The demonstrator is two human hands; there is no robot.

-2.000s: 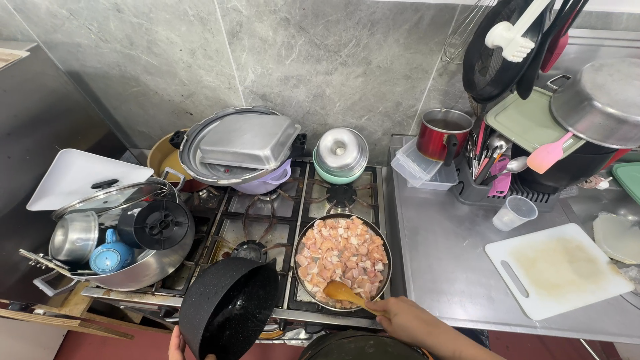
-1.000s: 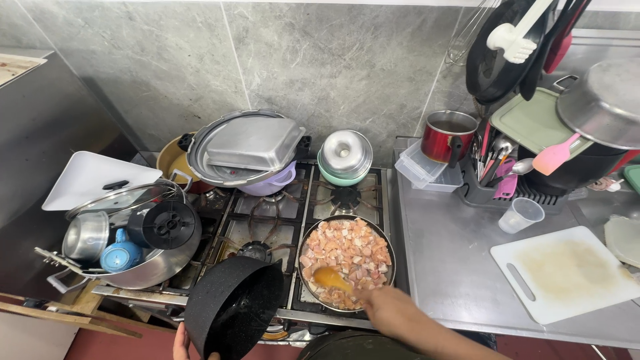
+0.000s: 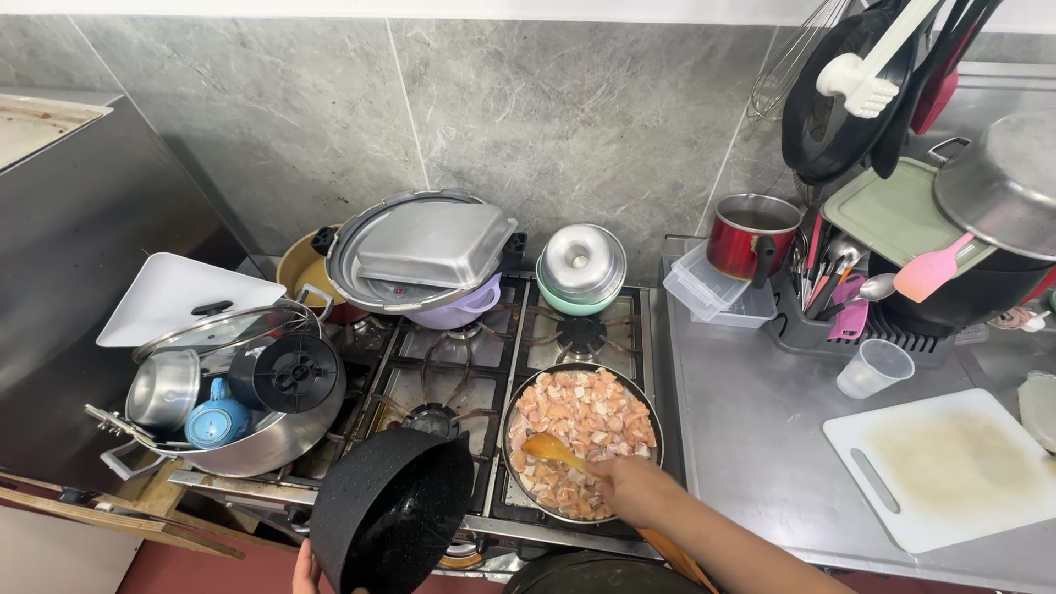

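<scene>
A frying pan full of diced raw-looking meat rests on the front right burner of the gas stove. My right hand grips a wooden spoon, its bowl lying on the meat at the pan's left side. Tilted at the stove's front edge is a deep black speckled pot, its open side turned right; no food shows inside. My left hand holds that pot at its lower left, with only some fingertips in view and the rest hidden.
A large steel pot piled with dishes stands left. Behind are a metal pan over a purple pot and a ring mould on a green bowl. Right are a white cutting board, a plastic cup, a red pot and a utensil rack.
The spoon's bowl has moved from the pan's lower part to its left side, and my right hand has shifted with it. My left hand keeps the black pot tilted in about the same place.
</scene>
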